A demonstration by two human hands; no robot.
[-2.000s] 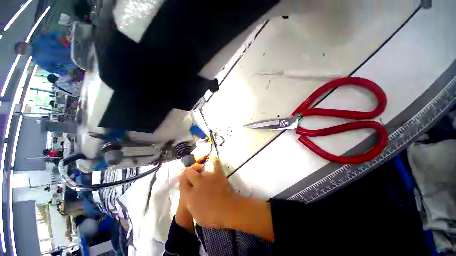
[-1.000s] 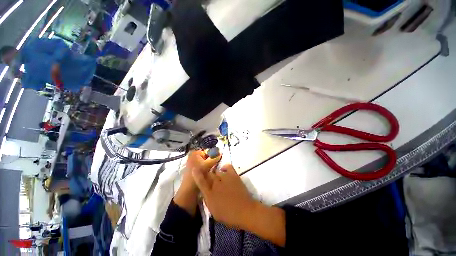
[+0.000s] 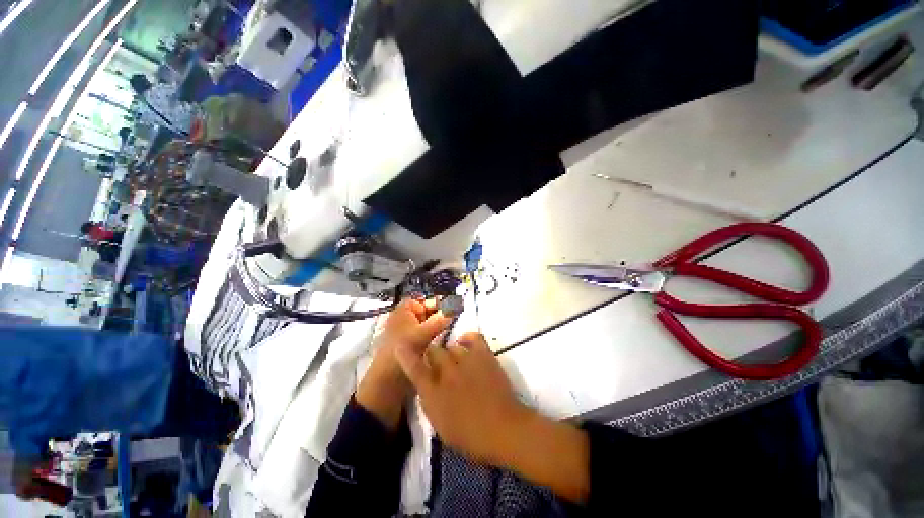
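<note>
My left hand (image 3: 385, 369) and my right hand (image 3: 466, 390) are close together beside the needle area of a white sewing machine (image 3: 380, 132). Their fingertips are pinched at the edge of the work, which they largely hide. Dark checked fabric (image 3: 466, 486) hangs below my right hand, with a white piece (image 3: 415, 476) beside it. The presser foot and needle cannot be made out clearly. Scissors with red handles (image 3: 745, 298) lie right of the needle, blades towards it.
Black strips (image 3: 456, 121) cross the machine arm. Striped and white layered pieces (image 3: 228, 324) lie left of my hands. A thin pale tool (image 3: 669, 197) lies above the scissors. A ruler strip (image 3: 689, 410) follows the table's front edge. A person in blue (image 3: 86, 379) is at the left.
The camera view has shifted, so machine and scissors appear farther right. My hands stay together by the needle. The person in blue has moved from upper left to lower left and appears larger.
</note>
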